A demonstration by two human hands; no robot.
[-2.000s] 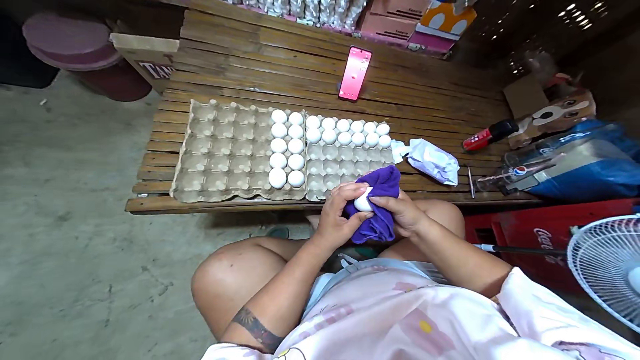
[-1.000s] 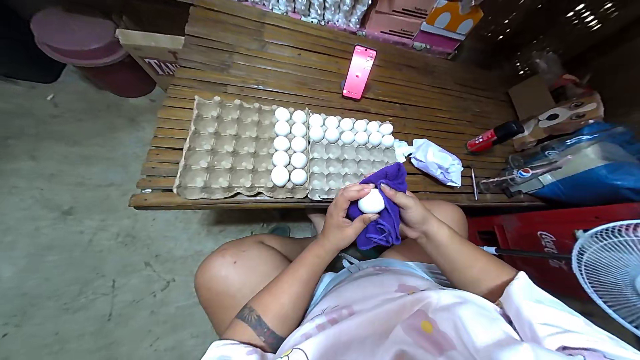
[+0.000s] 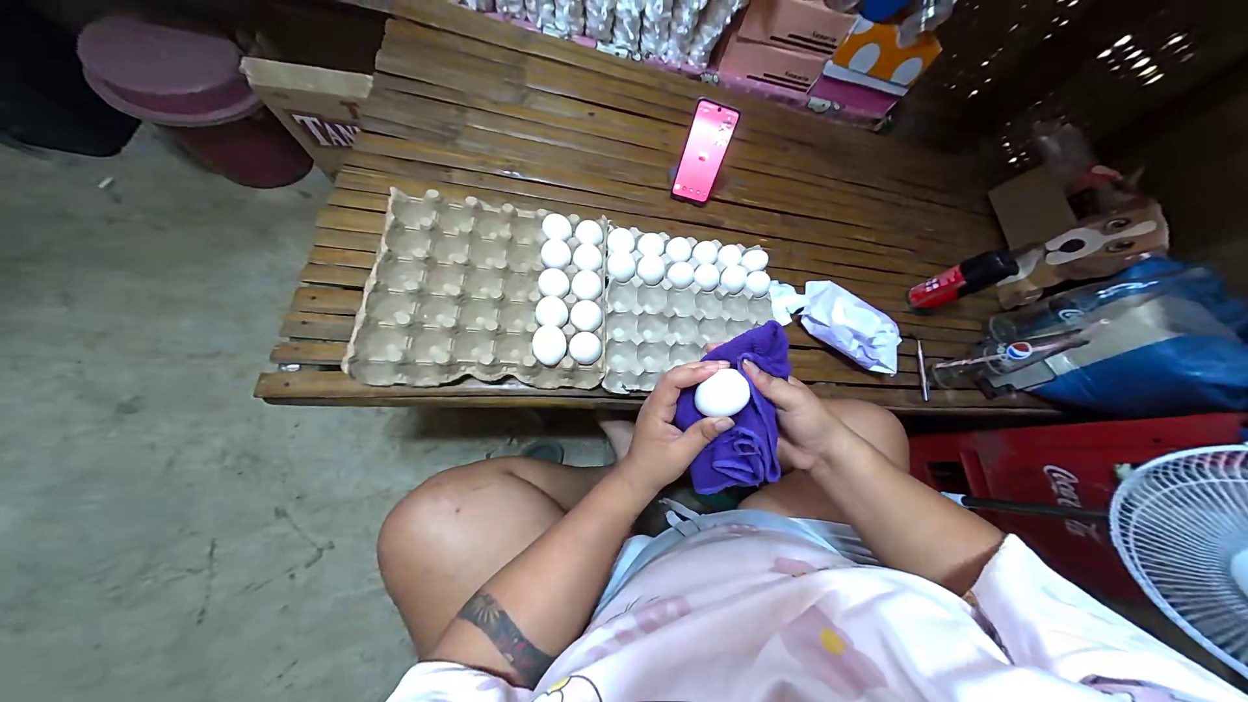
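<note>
Over my lap, my left hand (image 3: 678, 424) grips a white egg (image 3: 722, 393) between thumb and fingers. My right hand (image 3: 795, 414) holds a purple cloth (image 3: 746, 453), which lies behind and under the egg, its thumb near the egg's upper right. Beyond my hands, two cardboard egg trays sit side by side on a bamboo slat table (image 3: 487, 117). The left tray (image 3: 444, 292) has two columns of white eggs along its right side. The right tray (image 3: 658, 322) has two rows of white eggs at its far side; its lower right corner is hidden by the cloth.
A lit pink phone (image 3: 706, 151) stands behind the trays. Right of them lie a white plastic bag (image 3: 850, 325), a red and black bottle (image 3: 960, 280) and glasses (image 3: 1009, 353). A red crate (image 3: 1014, 458) and a white fan (image 3: 1194, 546) are at my right. A lidded bin (image 3: 195, 97) stands far left.
The egg, mostly covered by fingers and cloth two seconds ago, now shows more fully in my left fingers. The eggs in the trays look the same.
</note>
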